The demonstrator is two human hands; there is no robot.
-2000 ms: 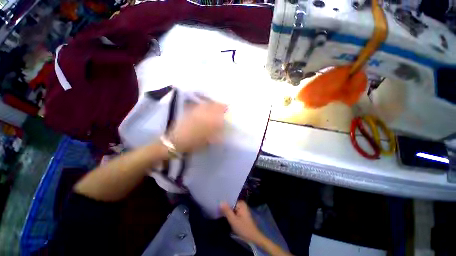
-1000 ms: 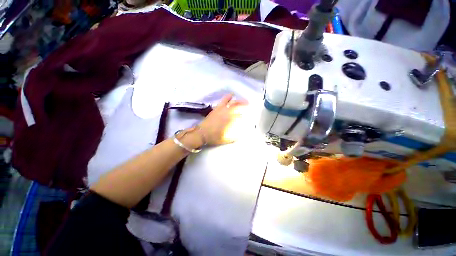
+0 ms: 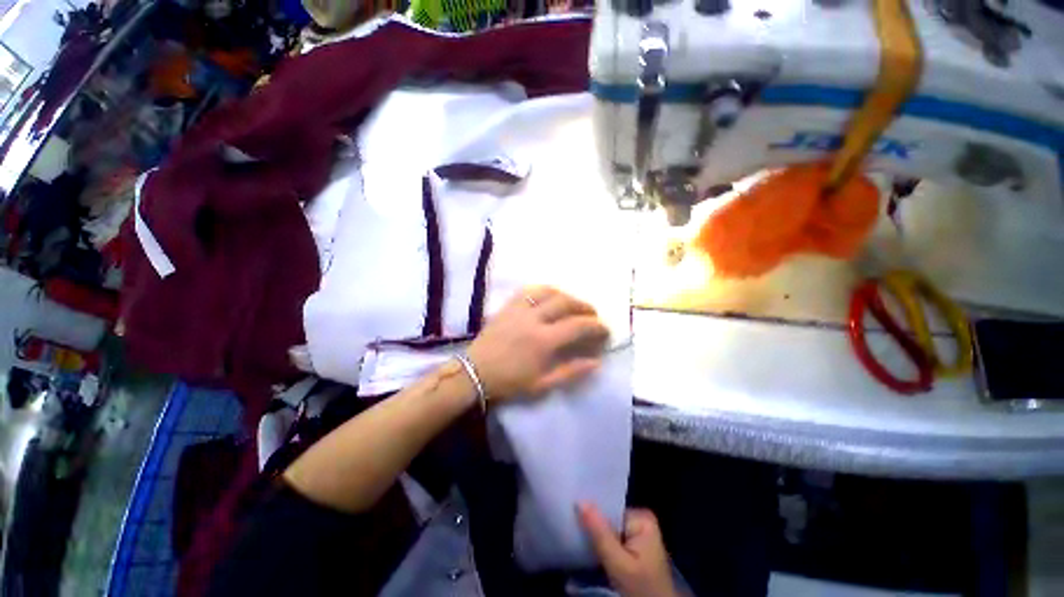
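Observation:
A garment panel [image 3: 560, 152], pale side up, lies left of and under the machine's needle area and hangs over the table's front edge. Maroon strips [image 3: 434, 257] show on it. My left hand [image 3: 539, 344] lies on the panel, palm down with fingers spread, near the table edge. My right hand [image 3: 630, 548], cut off by the bottom edge, grips the hanging lower edge of the panel between thumb and fingers. The white sewing machine [image 3: 770, 99] stands at the right with its light on; the needle is lost in glare.
An orange fluffy bundle [image 3: 793, 222] lies beside the needle. Red and yellow scissors handles [image 3: 893, 338] and a dark phone-like rectangle [image 3: 1021, 359] lie at right. A maroon heap [image 3: 233, 257] lies left, above a blue basket [image 3: 146, 466]. A green basket [image 3: 461, 12] is behind.
My left hand has moved down the panel, toward the table's front edge. My right hand, out of view one second ago, shows again at the hanging edge. The camera view has shifted.

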